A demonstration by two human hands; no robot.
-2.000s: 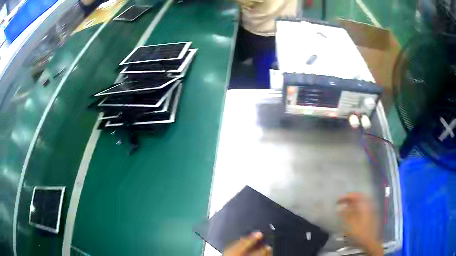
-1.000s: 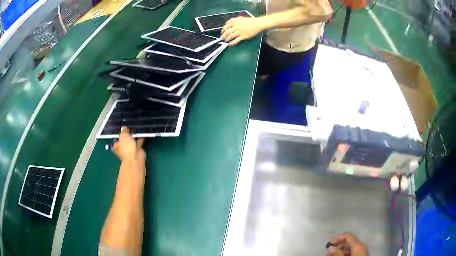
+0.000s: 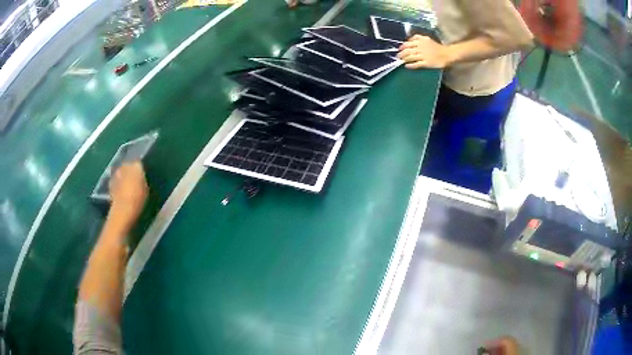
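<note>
My left hand (image 3: 129,186) is at the near edge of a small white-framed solar panel (image 3: 123,165) on the green surface at the left; its fingers are blurred, and the panel looks tilted. My right hand (image 3: 504,346) is small and cut off by the bottom edge, with a small dark end at its fingertips. A pile of overlapping solar panels (image 3: 305,83) lies in the middle of the green belt. The nearest panel (image 3: 277,154) shows its dark gridded front, with a black cable and plug (image 3: 242,191) beside it.
The silver-framed light box (image 3: 478,291) is at the lower right, unlit. A bench meter (image 3: 563,239) stands on its far right part. Another person (image 3: 478,48) stands beyond it, one hand at the pile's far end. A pale line runs along the belt (image 3: 173,201).
My left hand has moved from the pile's nearest panel to the separate panel at the left. The view has shifted left, so the pile, box and meter appear further right.
</note>
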